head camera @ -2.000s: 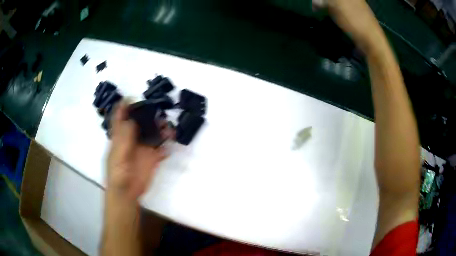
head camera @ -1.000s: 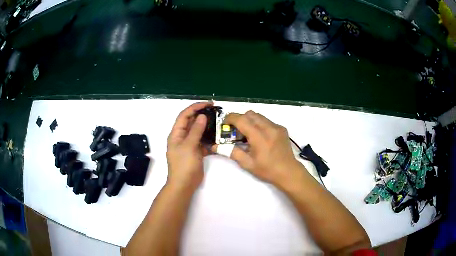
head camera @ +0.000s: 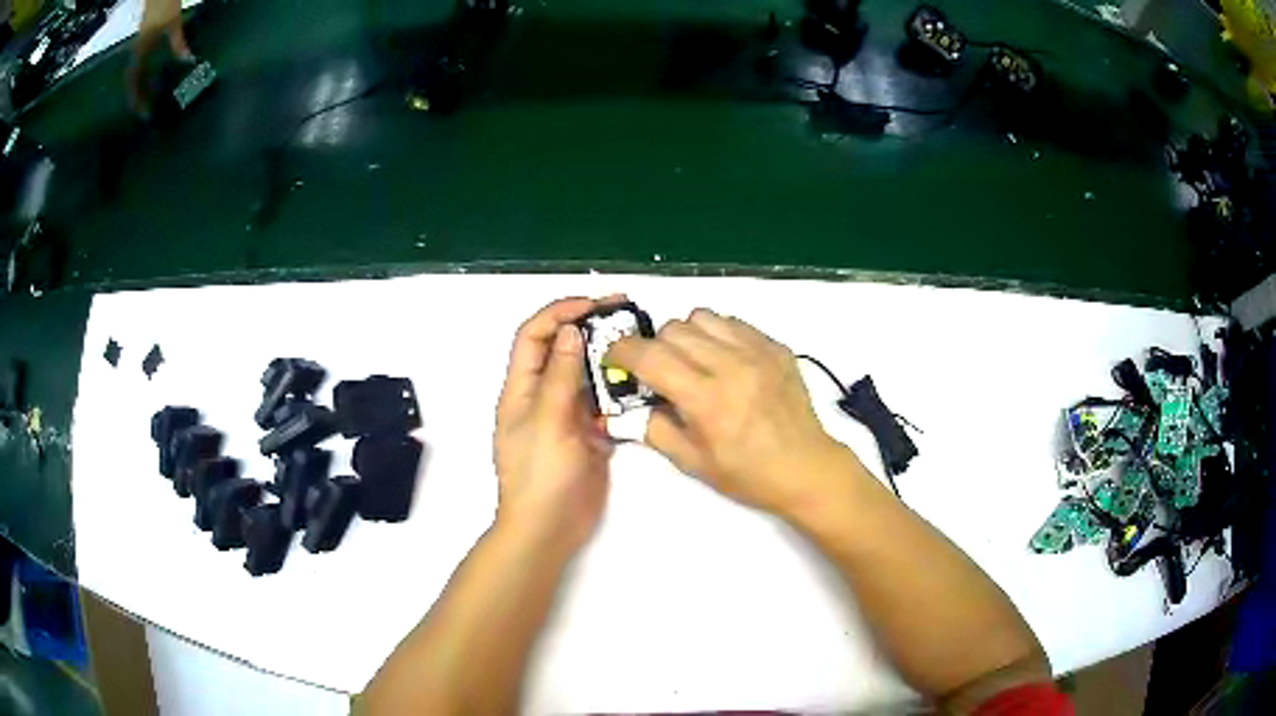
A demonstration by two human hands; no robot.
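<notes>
My left hand (head camera: 549, 427) holds a black adapter housing (head camera: 638, 319) with its open side up, at the middle of the white table. The circuit board lies in the housing mouth, with its yellow transformer (head camera: 619, 375) showing. My right hand (head camera: 728, 406) has its fingers on the board and partly hides it. A white covering is on a right-hand finger, low at the housing. The black output cord (head camera: 879, 424) lies bundled on the table to the right of my right hand; where it joins the board is hidden.
Several black housings (head camera: 301, 427) are piled on the left of the white table (head camera: 462, 315), with two small black pieces (head camera: 153, 360) beyond. A heap of wired boards (head camera: 1119, 483) is at right. Corded units (head camera: 935, 38) lie on the green belt (head camera: 560, 168). Another person's hand (head camera: 157, 49) is at upper left.
The left hand has turned the housing open side up, and the board now lies in its mouth. Earlier, the hands were apart, over the pile and belt. Another person's hand has appeared at upper left.
</notes>
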